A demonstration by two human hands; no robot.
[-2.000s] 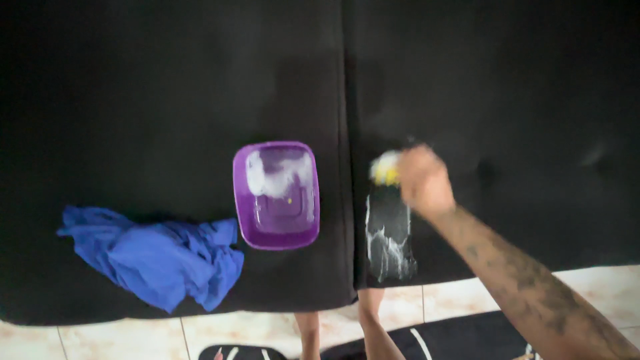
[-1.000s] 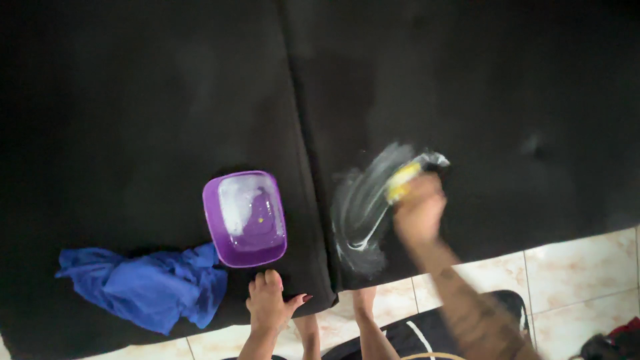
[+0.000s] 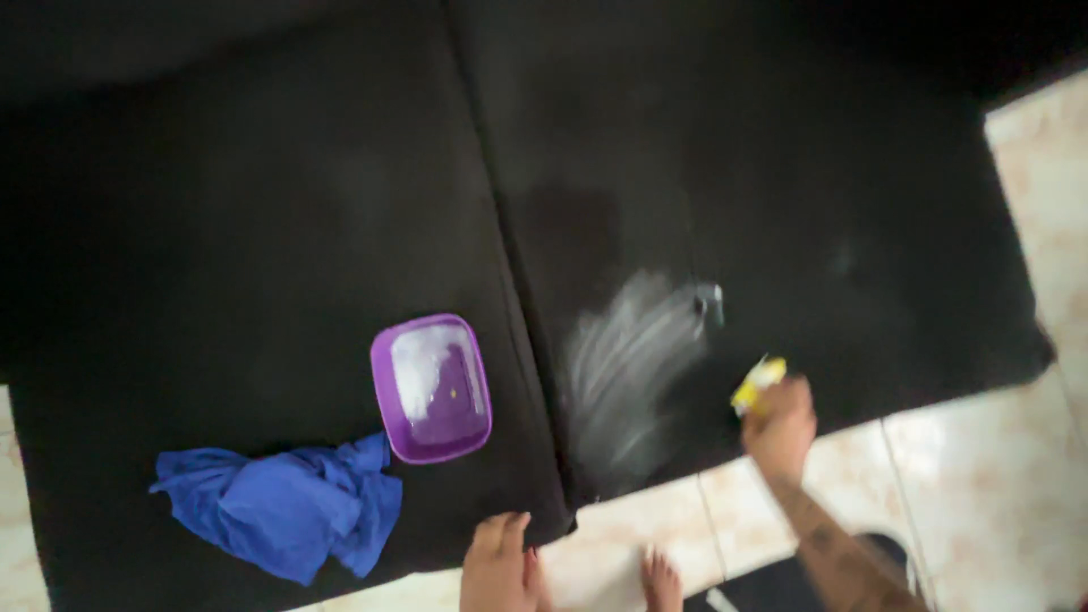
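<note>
My right hand is closed around a yellow sponge or brush with white foam on it, over the right part of a black fabric-covered surface. To its left, smeared white foam marks the fabric, with a small thicker streak at its upper right. My left hand rests at the front edge of the fabric, holding nothing that I can see. A purple plastic basin with white suds and liquid stands above and left of that hand. A crumpled blue cloth lies beside the basin.
A seam or gap runs down between two sections of the black surface. Light tiled floor shows along the front and right edges. A bare foot and a dark item with white stripes are below the front edge.
My right hand has moved right and toward the front edge, away from the foam patch. The foam is spread wider than two seconds ago. My left hand came into view and stays at the front edge.
</note>
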